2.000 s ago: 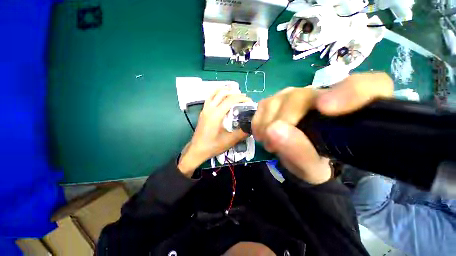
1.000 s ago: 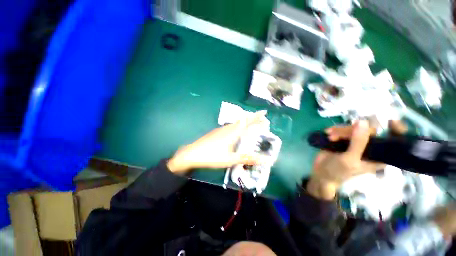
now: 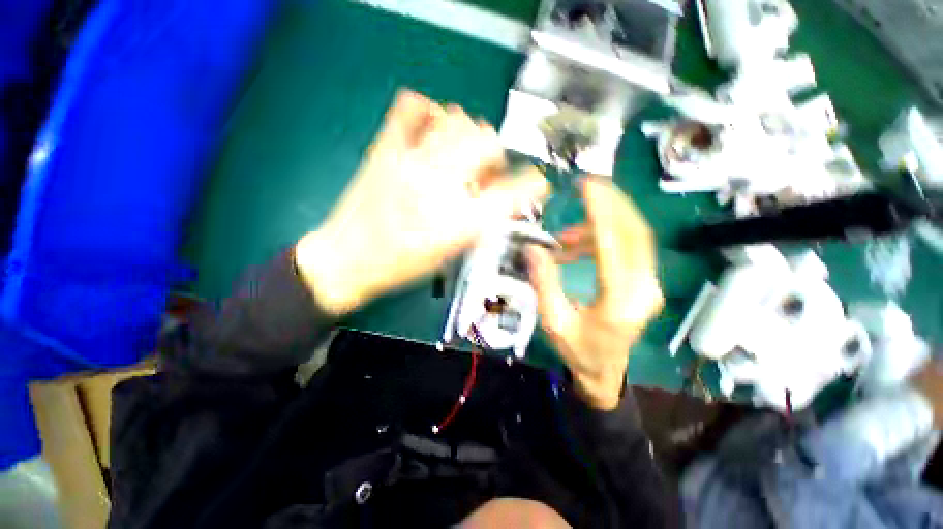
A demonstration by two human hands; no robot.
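Observation:
The white camera unit (image 3: 502,303) lies at the bench's near edge, with thin red and dark wires hanging from it. My right hand (image 3: 607,292) is at its right side, thumb and a finger at the edge of its head part, index finger raised; it appears to grip that edge. My left hand (image 3: 414,201) is blurred above the unit's left side, fingers curled and pointing right; whether it holds anything cannot be told. The hands hide much of the unit's upper part. The black electric screwdriver (image 3: 807,221) hangs at the right, out of both hands.
The screw feeder (image 3: 610,70) stands behind the hands. White camera units (image 3: 760,139) are clustered at the back right, and another (image 3: 791,315) lies at the right. A blue bin (image 3: 134,176) is at the left, with a cardboard box (image 3: 109,398) below. Another person's sleeve (image 3: 755,486) shows at lower right.
My right hand has let go of the screwdriver and moved left to the camera unit. My left hand has risen from the unit and moved up and left.

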